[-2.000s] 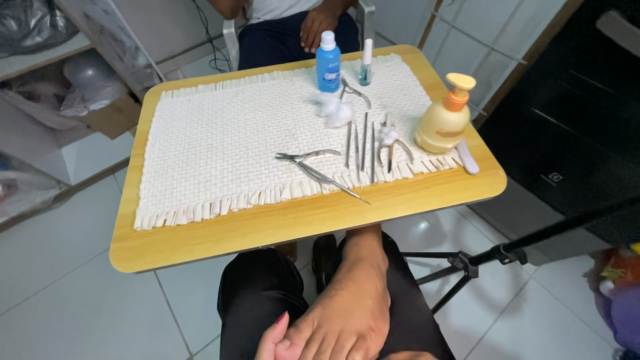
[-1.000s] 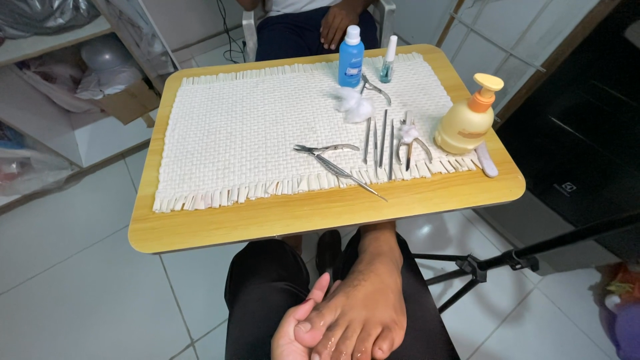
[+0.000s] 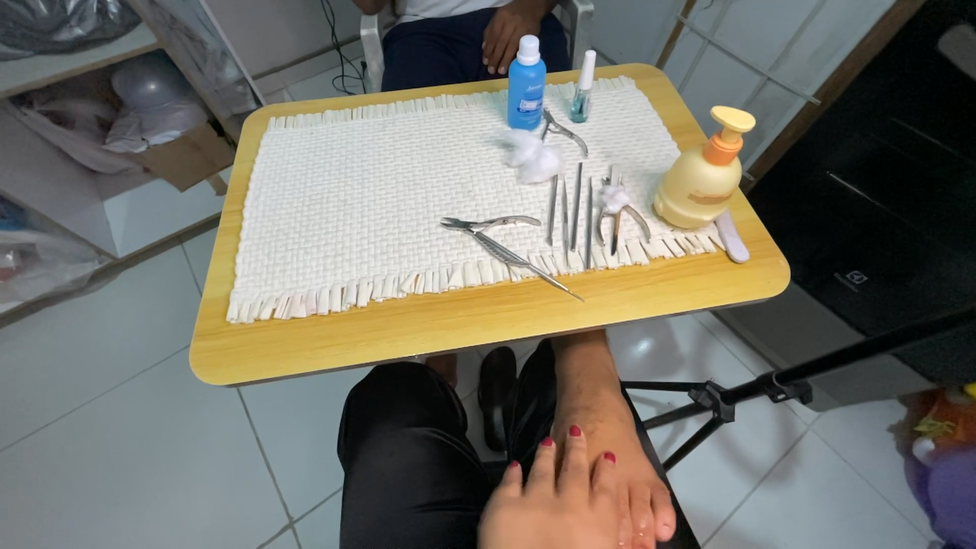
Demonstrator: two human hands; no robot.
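Observation:
My left hand [image 3: 550, 496] lies palm down over the top and toes of a person's bare foot [image 3: 598, 427], its red-nailed fingers apart and its thumb hidden. The hand is partly blurred. The toes look wet. My right hand is out of sight. Beyond the foot, a white woven mat [image 3: 366, 206] carries cuticle nippers [image 3: 496, 223], a slim metal tool [image 3: 526, 263], several metal sticks [image 3: 576, 206], more nippers [image 3: 564, 133], cotton [image 3: 531, 156], a blue bottle [image 3: 526, 95] and a small clear bottle with a white cap [image 3: 582, 95]. Cotton also lies on nippers [image 3: 637, 221] at the right.
A yellow pump bottle [image 3: 698, 187] and a pale nail file [image 3: 732, 238] are at the right of the wooden table [image 3: 320, 347]. Black tripod legs [image 3: 713, 400] stand right of the foot. Another person's hand [image 3: 509, 36] rests across the table. Shelves [image 3: 145, 217] stand left.
My left hand has moved from the foot's left side, where it held the toe area, to lie over the top of the foot. The things on the table have not moved.

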